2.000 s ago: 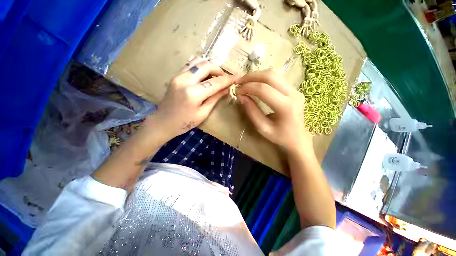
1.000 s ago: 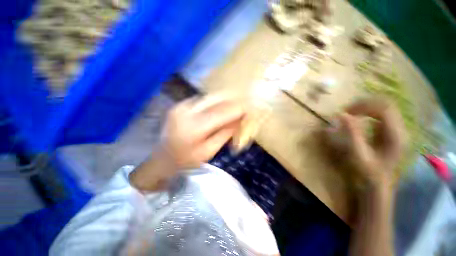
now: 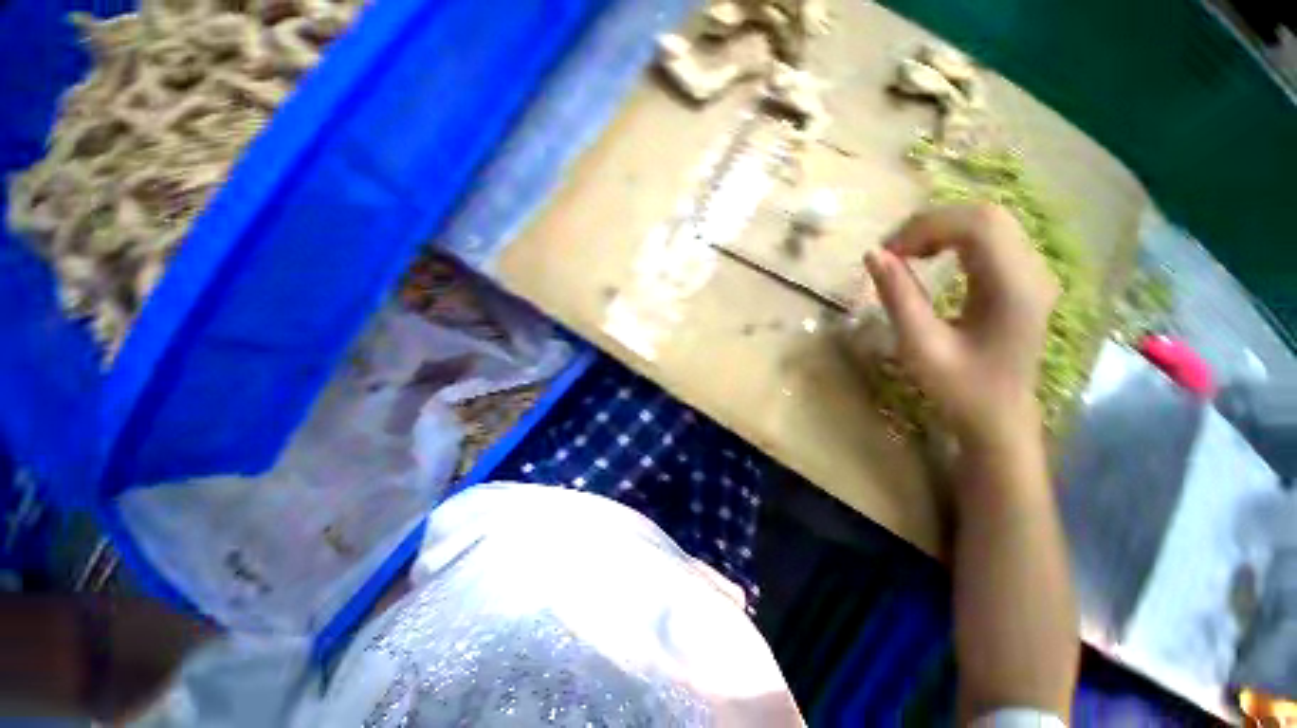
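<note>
My right hand [image 3: 953, 306] is over the right part of the cardboard board [image 3: 569, 249], beside the yellow-gold metal rings [image 3: 1060, 270]. Its thumb and index fingertips are pinched together; whether a small ring is between them cannot be told. A thin dark stick [image 3: 780, 276] lies on the board left of these fingertips. Beige moulded figures [image 3: 697, 68] lie at the board's far edge, with another small group [image 3: 939, 78] above the rings. My left hand is not visible; only a blurred, dark part of the left arm shows at the lower-left edge.
A blue crate [image 3: 334, 199] at left holds many beige figures [image 3: 157, 128]. A crumpled translucent bag [image 3: 342, 469] lies below it. Shiny clear tape [image 3: 726, 192] and a greyish lump [image 3: 814, 221] are on the board. A pink object [image 3: 1178, 366] and metal tray [image 3: 1131, 455] are at right.
My left hand has left the board's near edge and gone out past the lower left, with the beige figure it held no longer visible. The view has shifted; my right hand stays near the rings.
</note>
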